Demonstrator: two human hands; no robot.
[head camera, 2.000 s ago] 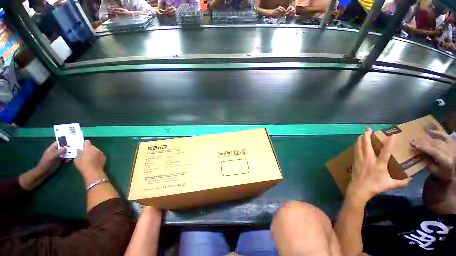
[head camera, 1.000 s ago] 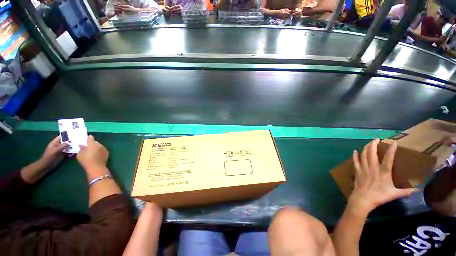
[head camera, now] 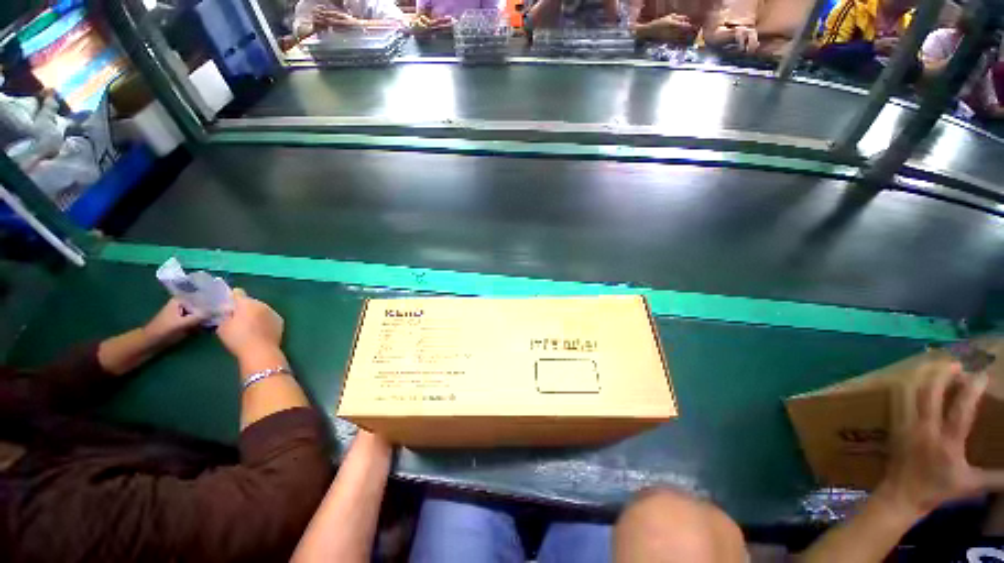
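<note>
A closed brown product carton [head camera: 506,354] sits on the dark green workbench in front of me. Its specification panel, with small text and an outlined rectangle, faces up. My left forearm [head camera: 350,495] reaches to the carton's near left corner; my left hand is hidden by the carton, so its grip cannot be seen. My right hand is not visible. A blurred, rounded bare limb [head camera: 680,533] is at the bottom edge; I cannot tell whose it is.
At left, a person's hands hold a bent white leaflet [head camera: 200,293]. At right, a neighbour's hand [head camera: 934,440] is on another brown carton [head camera: 842,438]. Beyond the green rail [head camera: 495,284] runs a dark conveyor belt [head camera: 495,209]. Workers and clear plastic trays [head camera: 481,35] are across the line.
The whole view has shifted, so things appear further right. The leaflet at left has gone from flat to bent. The neighbour's carton is turned differently. My left forearm stays at the carton's corner.
</note>
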